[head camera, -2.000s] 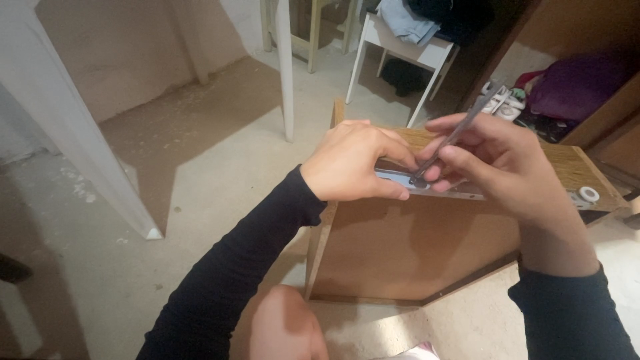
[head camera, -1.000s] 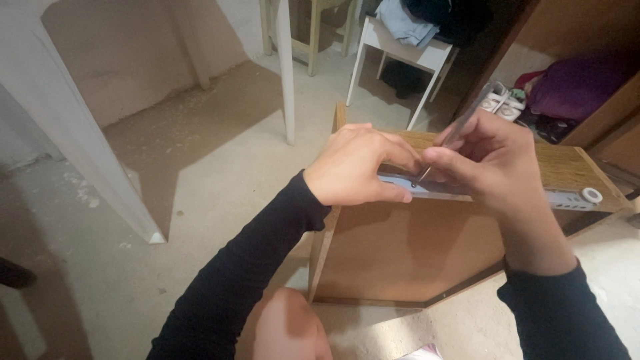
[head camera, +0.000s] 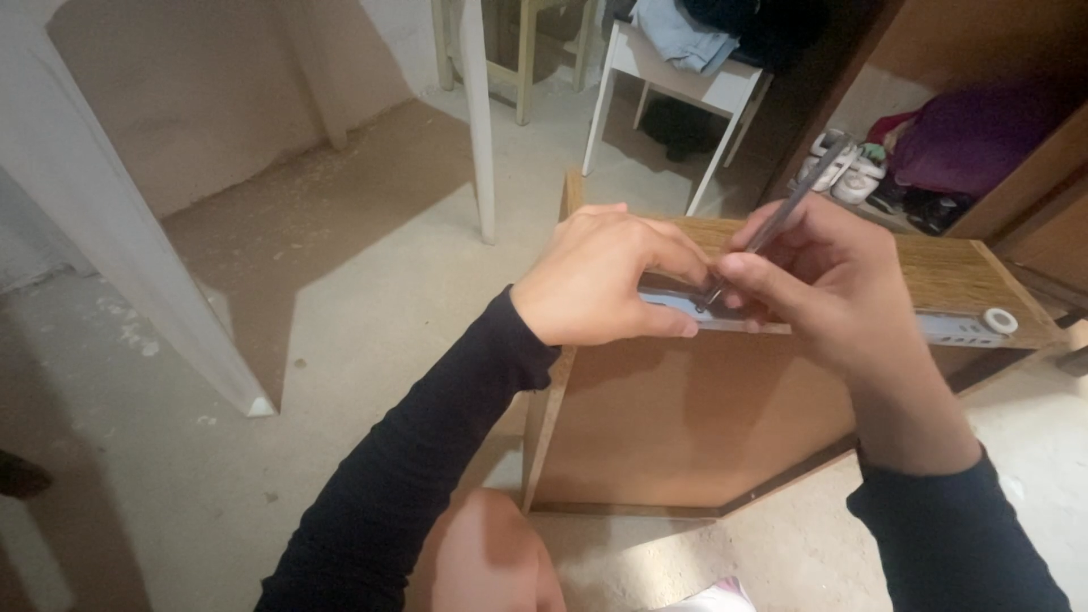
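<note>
A wooden drawer (head camera: 697, 425) stands on its side on the floor, its underside panel facing me. Along its upper edge runs a white metal drawer slide (head camera: 960, 330) with a white roller (head camera: 1000, 320) at the right end. My left hand (head camera: 612, 276) grips the slide and the drawer's edge near the left end, thumb on the near side. Between the fingers of my right hand (head camera: 816, 280) is a thin dark metal rod-like tool (head camera: 795, 197), held slanted like a pen. Its lower tip meets the slide at a small screw or hole beside my left fingertips; which one, I cannot tell.
Behind stands a small white table (head camera: 684, 81) with folded clothes (head camera: 684, 38). White shoes (head camera: 854, 178) and a purple cloth item (head camera: 977, 140) lie in an open wooden cabinet at the right. White furniture legs (head camera: 480, 127) rise at the left. My knee (head camera: 489, 552) is beside the drawer.
My right fingers have shifted slightly around the tool, and its slant has changed a little. My left hand stays in place on the slide.
</note>
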